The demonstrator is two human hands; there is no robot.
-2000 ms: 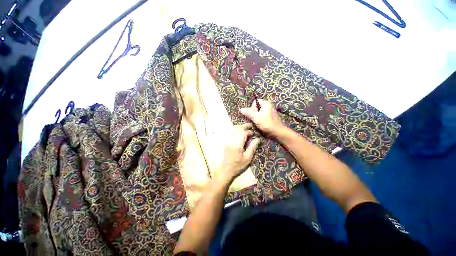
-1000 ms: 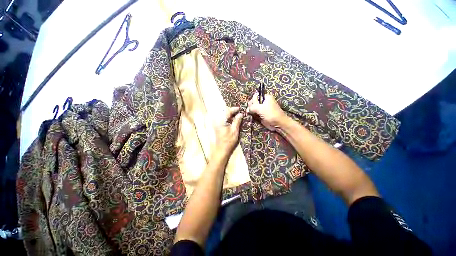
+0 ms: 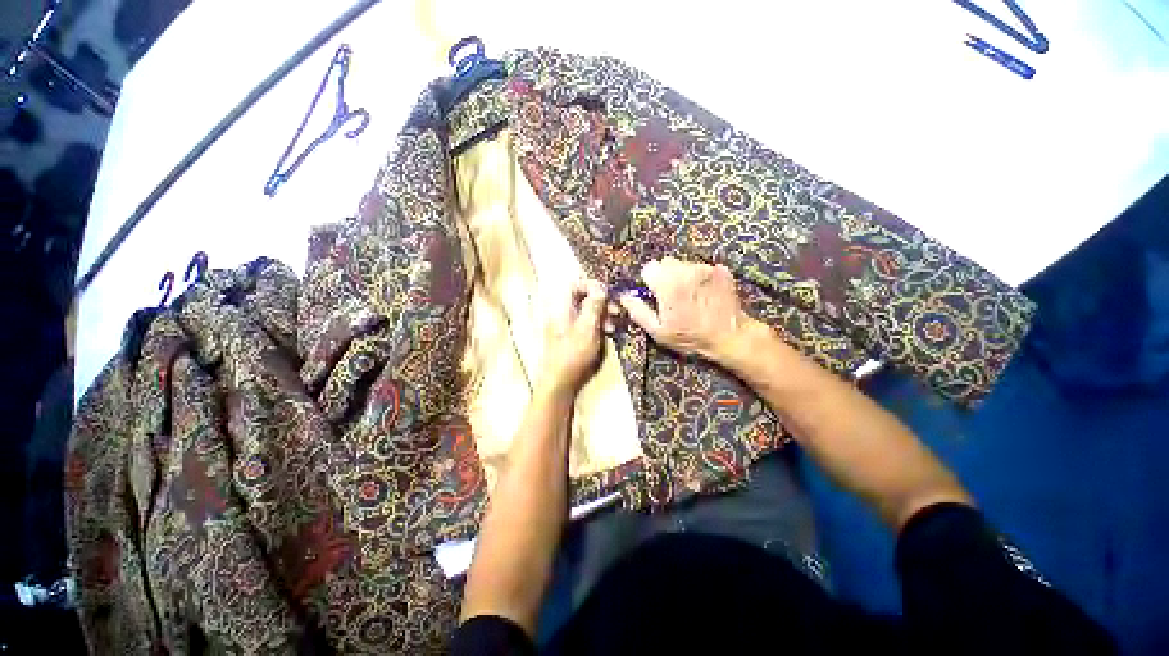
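Note:
A brown, cream and red batik shirt (image 3: pixel 820 263) lies spread in front of me, its front open over a pale gold lining (image 3: pixel 506 276). Its patterned front placket (image 3: pixel 603 250) runs down to my hands. My left hand (image 3: pixel 583 331) is closed on the placket edge from the lining side. My right hand (image 3: pixel 692 305) is closed at the same edge, its fingertips close to the left ones. The small dark tool seen earlier in the right hand is hidden now. Buttons cannot be made out.
More shirts of the same print (image 3: pixel 192 461) are bunched at the left, hooks showing. An empty hanger (image 3: pixel 314 122) lies at the upper left, another (image 3: pixel 1013 26) at the upper right beside a short dark stick (image 3: pixel 1000 57). The white table (image 3: pixel 885 103) carries a long dark strip (image 3: pixel 212 147).
My right hand has turned over, back up, and the upright dark tool in it has gone from sight. Both hands first moved up the placket edge, then stayed close together there.

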